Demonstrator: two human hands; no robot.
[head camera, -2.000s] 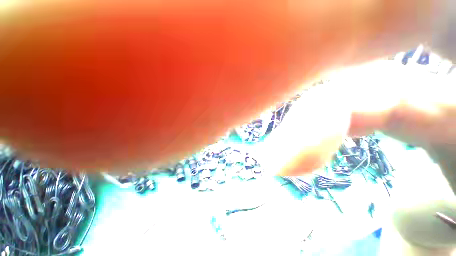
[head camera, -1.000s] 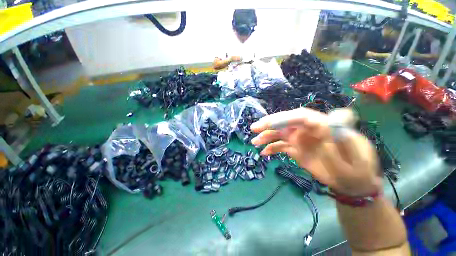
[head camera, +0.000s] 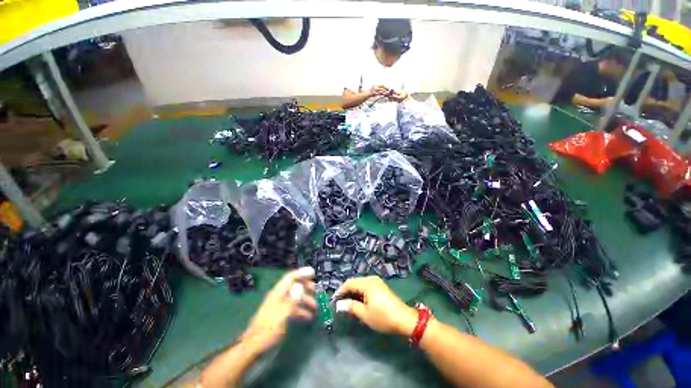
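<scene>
A green circuit board (head camera: 325, 309) shows between my two hands, just in front of the loose heap of black ring parts (head camera: 364, 254). My right hand (head camera: 373, 305) has its thumb and finger pinched at the board's right side. My left hand (head camera: 286, 307) is close at the board's left side, its fingers bent and slightly blurred; whether they grip it cannot be told. White finger cots cover some fingertips. A short dark cable end hangs below the board.
Clear bags of black parts (head camera: 333, 189) stand in a row behind the heap. Black coils (head camera: 83, 303) pile at left. Cables with green boards (head camera: 485, 204) pile at right. Red bags (head camera: 591, 150) lie far right. A coworker (head camera: 388, 68) sits opposite, under an overhead rail (head camera: 341, 10).
The blurred hand over the view has gone. My right hand has come down and left to the board, which has left the bench front. My left hand has come into view.
</scene>
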